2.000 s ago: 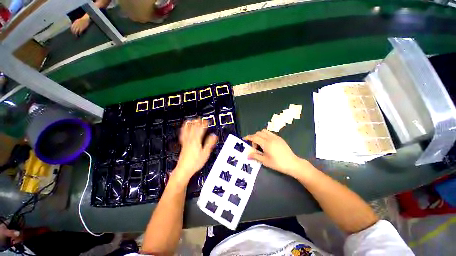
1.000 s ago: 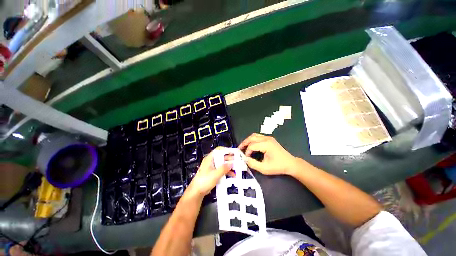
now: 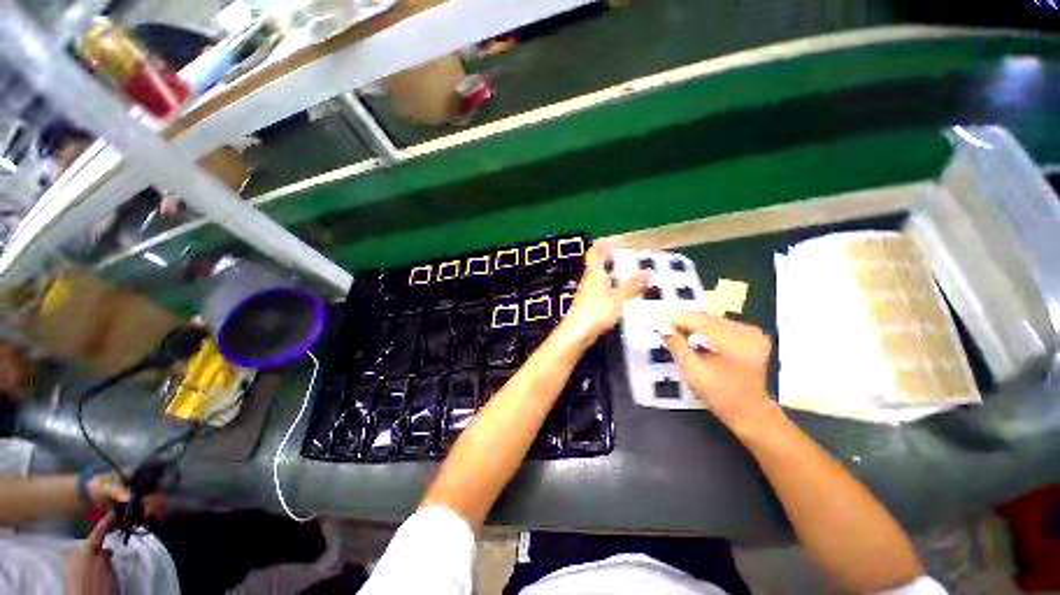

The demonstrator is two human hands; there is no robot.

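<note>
My left hand point(image 3: 599, 305) holds the upper left part of a white die-cut adhesive sheet point(image 3: 637, 352) with two columns of dark cutouts. My right hand point(image 3: 723, 363) is over the sheet's right side, with thumb and fingertips pinched together at its middle; a small pale piece seems to show at the fingertips. The sheet is right of the black blister tray point(image 3: 401, 360). Yellow outlined parts show along the tray's top row and in several pockets of the second row; my left wrist partly covers that row's right end.
Pale scraps point(image 3: 730, 296) lie behind my right hand. A stack of adhesive sheets point(image 3: 866, 325) and a clear plastic wrap point(image 3: 988, 233) are at the right. A purple-rimmed round device point(image 3: 272, 325) with a white cord stands left of the tray. Another person's hands point(image 3: 110, 500) show lower left.
The sheet has moved up and right, away from my body, and my left hand now holds its upper left part. My right hand has moved onto the sheet's middle. The view has shifted.
</note>
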